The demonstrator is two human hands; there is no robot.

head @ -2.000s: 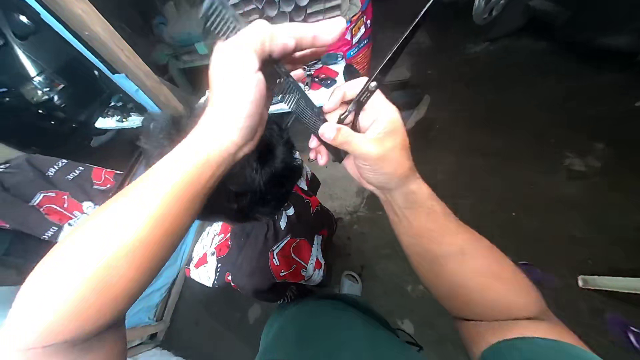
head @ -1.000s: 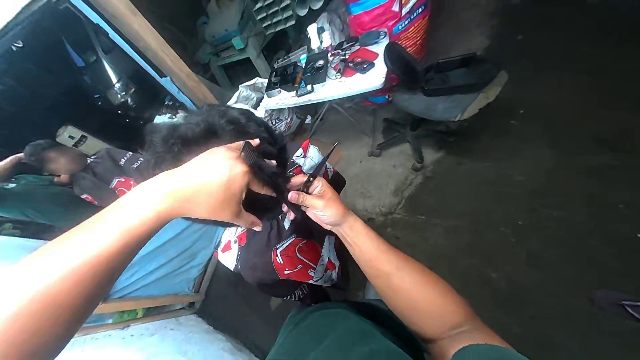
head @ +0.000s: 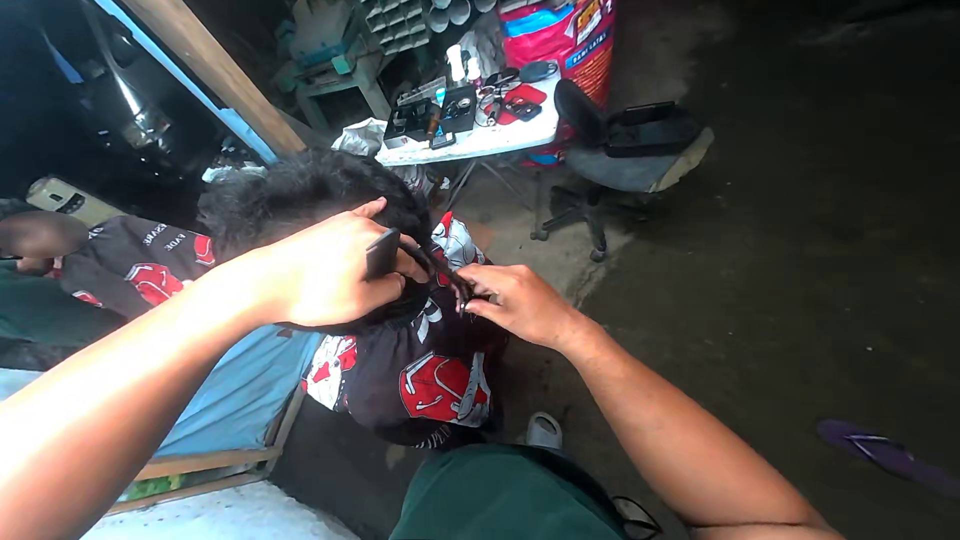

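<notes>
A seated person's head of dark hair [head: 300, 191] is below me, over a black barber cape [head: 375, 390] with red and white prints. My left hand [head: 345, 266] rests at the side of the head with a black comb [head: 383, 253] in its grip, its fingers partly hidden in the hair. Just right of it, my right hand [head: 510, 300] holds scissors [head: 462, 300] by the handles, close against the hair; their blades are mostly hidden, so I cannot tell how far apart they are.
A white folding table [head: 517, 135] holds clipper boxes, bottles and small tools. Beside it stands a worn office chair [head: 622, 165] with a black case. A mirror [head: 67, 97] with a wooden frame is at left, above a blue cloth [head: 240, 390]. A purple flip-flop [head: 885, 454] lies at right.
Two seconds ago both hands were raised, with comb and scissors in plain sight; now they are down at the hair. Since one second ago the scissors have turned and moved closer to the hair.
</notes>
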